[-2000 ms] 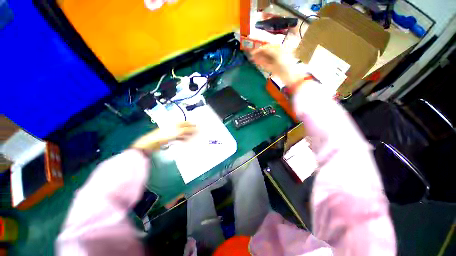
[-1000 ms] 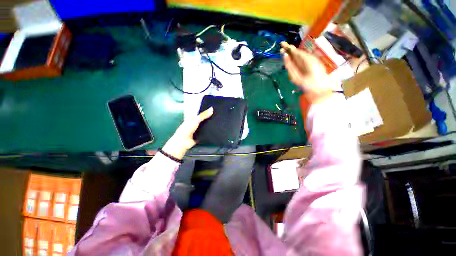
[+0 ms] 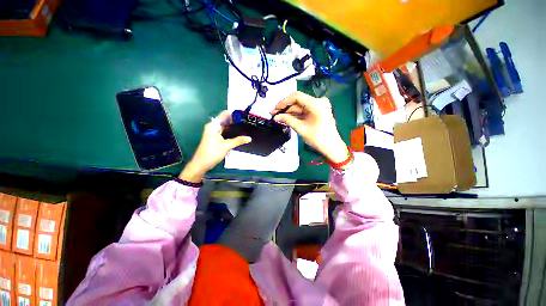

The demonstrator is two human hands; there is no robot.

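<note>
A black set-top box [image 3: 258,138] is held tilted above the white sheet [image 3: 239,160], its edge with ports facing away from me. My left hand [image 3: 214,142] grips its left side, thumb on top. My right hand [image 3: 311,122] is at the port edge, fingertips pinched on a thin dark cable end at the right part of that edge. Another dark lead with a blue part [image 3: 242,116] meets the port edge near my left fingers. Whether the pinched end is fully seated cannot be told. The remote control is not visible.
A smartphone [image 3: 148,128] lies on the green mat [image 3: 66,95] at left. Black adapters [image 3: 251,31] and tangled blue cables [image 3: 335,63] are behind the sheet. A brown carton [image 3: 464,152] and orange boxes [image 3: 383,89] are at right. Orange retail boxes [image 3: 25,230] are packed at lower left. A screen is at the top.
My right hand has moved from the back right to the box's port edge and pinches a cable. The box, in my left hand, is now tilted with its ports showing. The view has shifted.
</note>
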